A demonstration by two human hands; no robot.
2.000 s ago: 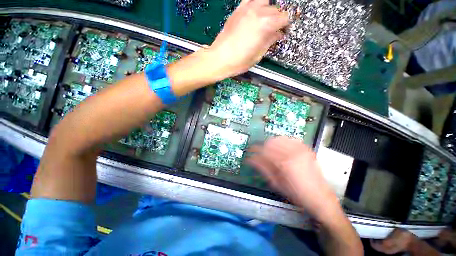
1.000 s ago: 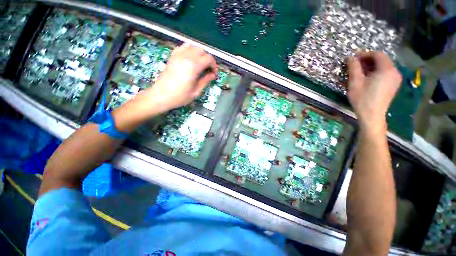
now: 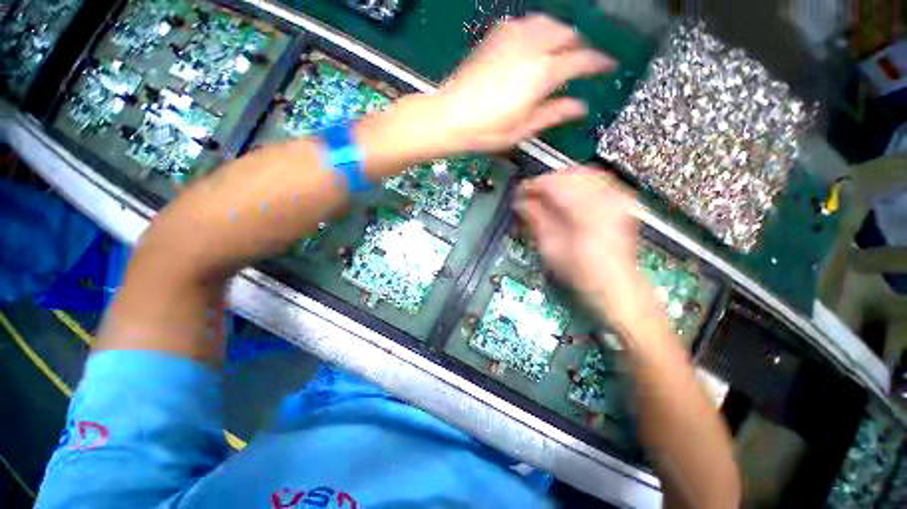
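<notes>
Green circuit boards (image 3: 520,326) sit on a grey-green carrier with dark edge bars (image 3: 465,288) in front of me. My left hand (image 3: 522,84), with a blue wrist strap (image 3: 345,156), is over the far rail and the green mat, its fingers apart; I see nothing in it. My right hand (image 3: 577,214), bare and blurred, is over the top left board of the right-hand carrier and hides most of it. Its fingertips are bunched near the carrier's edge; whether they hold a part cannot be seen. The silver component pile (image 3: 711,134) lies beyond the rail.
More boards (image 3: 174,129) stand in carriers to the left. A pale metal rail (image 3: 358,358) runs along the near side. A dark gap (image 3: 766,368) follows the right-hand carrier, with another board carrier (image 3: 867,457) past it. A yellow item (image 3: 832,197) lies right of the pile.
My right hand has come from the silver pile to the board. My left hand has moved from the boards on the left out over the far rail and opened. The view has shifted.
</notes>
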